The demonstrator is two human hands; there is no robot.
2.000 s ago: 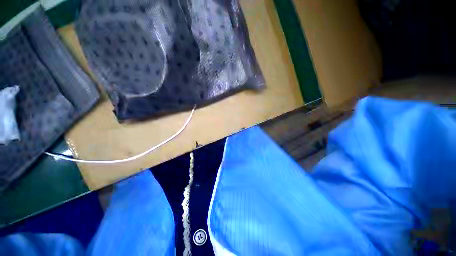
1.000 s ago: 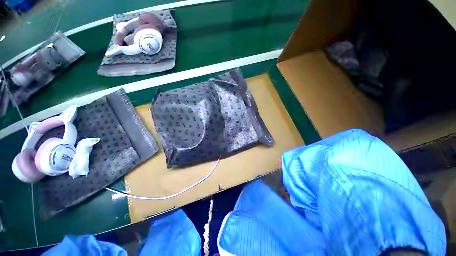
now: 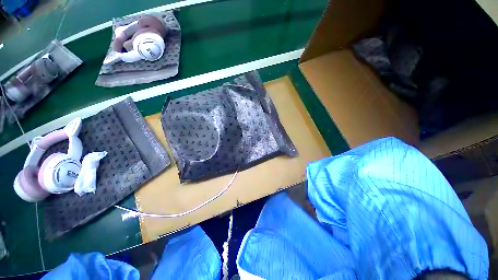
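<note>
A bulging dark grey patterned packing bag (image 3: 218, 128) lies on the tan cardboard sheet (image 3: 175, 216) in front of me. A thin white cable (image 3: 202, 206) curves from under its near edge to the left. Pale pink and white cat-ear headphones (image 3: 57, 169) lie at the left, partly on a flat grey bag (image 3: 112, 158), with a small white packet (image 3: 89, 173) against the ear cup. Both my hands are out of view; only blue sleeves show at the bottom and lower right.
A large open carton (image 3: 349, 104) with dark bags inside stands at the right. More headphones (image 3: 143, 44) lie on a bag beyond the white rail (image 3: 218, 74). A bagged headphone (image 3: 35, 79) lies at the far left on the green surface (image 3: 235, 33).
From two seconds ago the camera view has pulled back and tilted up, so the headphones and carton now show. Since one second ago it has shifted only slightly. The bags appear unmoved.
</note>
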